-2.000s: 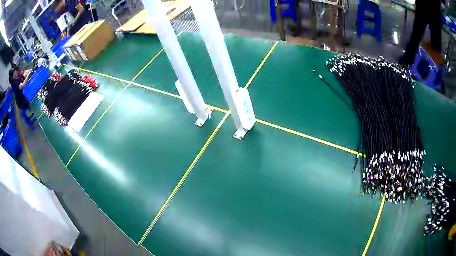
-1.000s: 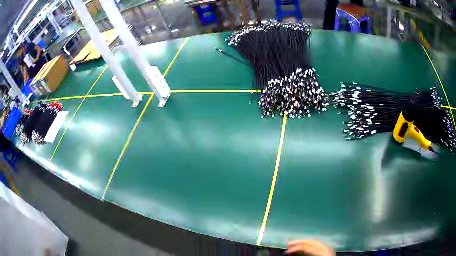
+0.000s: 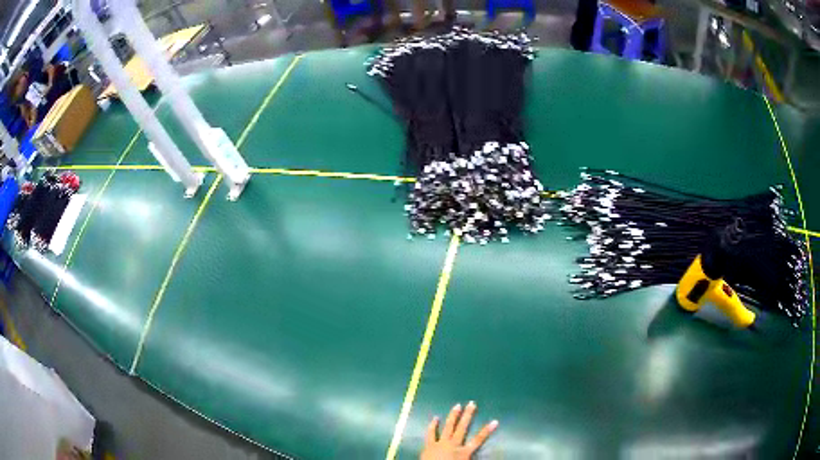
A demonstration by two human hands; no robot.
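Note:
My left hand (image 3: pixel 457 437) shows at the bottom edge, cut off below the fingers. Its fingers are spread and empty, over the near part of the green table. A thick bundle of black cable leads (image 3: pixel 467 99) lies beyond it, with white-speckled ends at front and back. A second cable bundle (image 3: pixel 670 229) lies crosswise to the right, its ends to left and right. A yellow heat gun (image 3: pixel 698 286) with a black nozzle lies at this bundle's near side, its nozzle over the leads. My right hand is not in view.
The green table (image 3: pixel 270 314) carries yellow lines. Two slanting white posts (image 3: pixel 162 85) stand on it at the left. A small dark bundle (image 3: pixel 38 211), a white strip (image 3: pixel 68 223) and a brown carton (image 3: pixel 65 121) are at far left. A blue stool (image 3: pixel 627 34) stands behind the table.
The view has swung right, bringing the second bundle and heat gun into sight. My left hand has come further into view, and its fingers now show spread.

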